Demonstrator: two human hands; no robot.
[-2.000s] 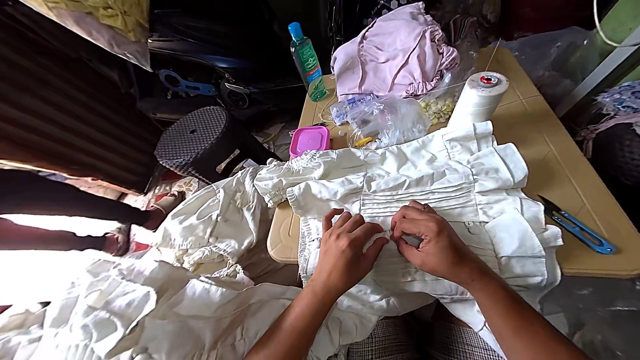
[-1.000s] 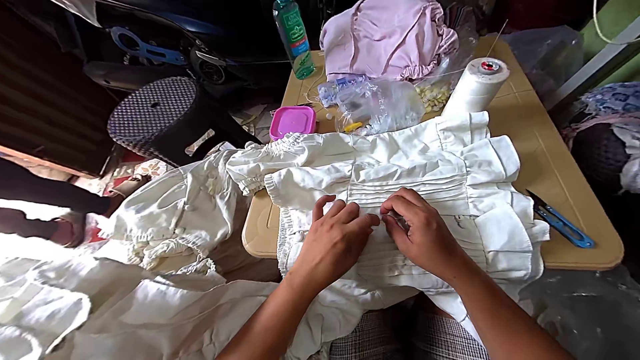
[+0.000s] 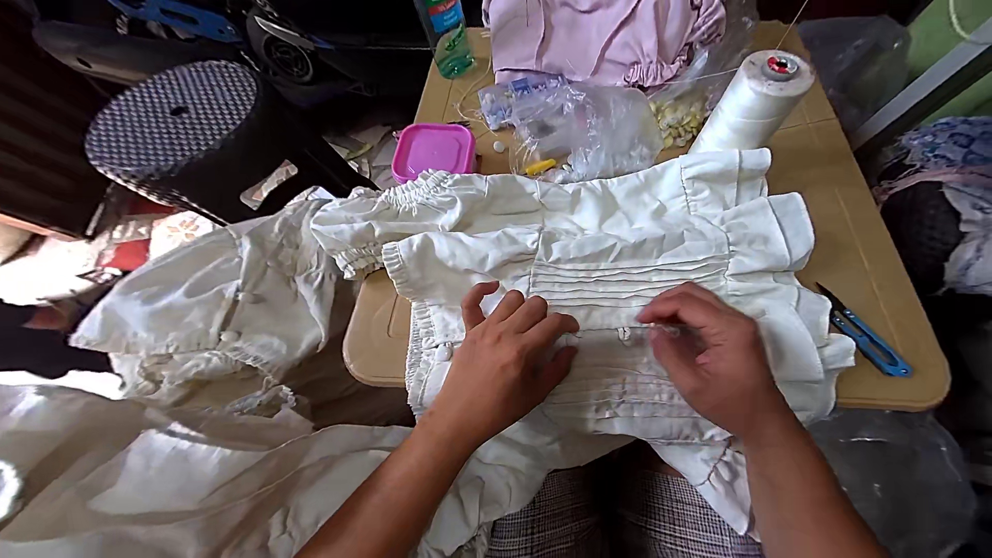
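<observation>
A white garment (image 3: 632, 232) with pin tucks and ruffles lies across the tan table. My left hand (image 3: 515, 349) rests on its button placket, fingers bent against the cloth; whether it pinches anything is unclear. To the right, my right hand (image 3: 701, 349) is slightly blurred above the placket, thumb and index finger close together; what lies between them is too small to tell. Between the hands a small white button or loop (image 3: 625, 334) shows on the placket. Blue thread snips (image 3: 868, 333) lie right of the garment. A cone of white thread (image 3: 756, 101) stands behind it.
Behind the garment are a pink plastic lid (image 3: 434, 151), a clear plastic bag (image 3: 589, 128), a green bottle (image 3: 449, 39) and a pink garment (image 3: 597, 39). A dark stool (image 3: 174, 116) stands left of the table (image 3: 380, 341). More white garments (image 3: 209, 294) hang at the left.
My hands were close together at the placket; now they are apart, the right hand farther to the right. The view has shifted somewhat.
</observation>
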